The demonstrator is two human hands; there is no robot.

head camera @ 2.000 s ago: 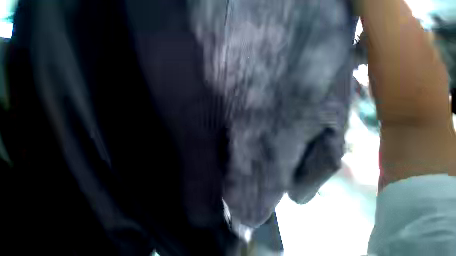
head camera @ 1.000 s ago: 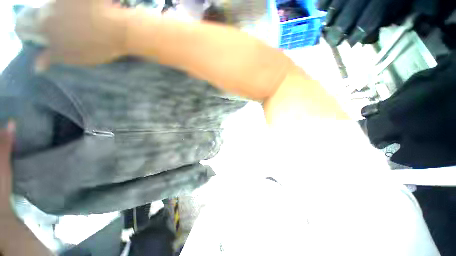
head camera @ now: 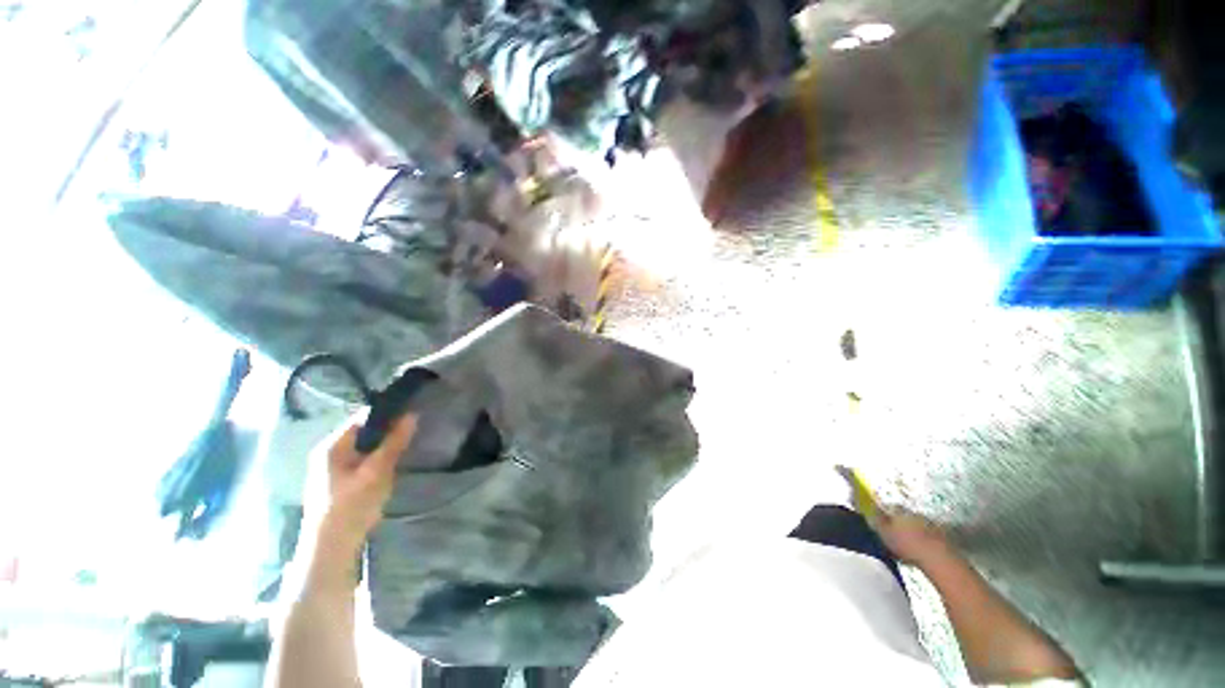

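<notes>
A grey mottled jacket (head camera: pixel 591 464) hangs in front of me, its neckline facing left and its short zip puller showing near the middle. My left hand (head camera: pixel 356 484) is closed on the dark hanger (head camera: pixel 396 407) at the neckline; its curved hook points left. My right hand (head camera: pixel 911 534) is low on the right, away from the jacket, beside my pale clothing. It is small and blurred, and I cannot tell if it holds anything.
A long grey mottled shape with a rounded end (head camera: pixel 276 276) lies behind the jacket. Dark garments (head camera: pixel 578 67) are heaped at the top. A blue crate (head camera: pixel 1088 276) with dark contents stands at the right, above a metal bar (head camera: pixel 1162 574). Yellow lines mark the floor.
The view has swung, bringing the floor and whole crate into sight. The jacket is now farther right, held by the hanger in my left hand. My right arm has dropped from across the jacket to the lower right.
</notes>
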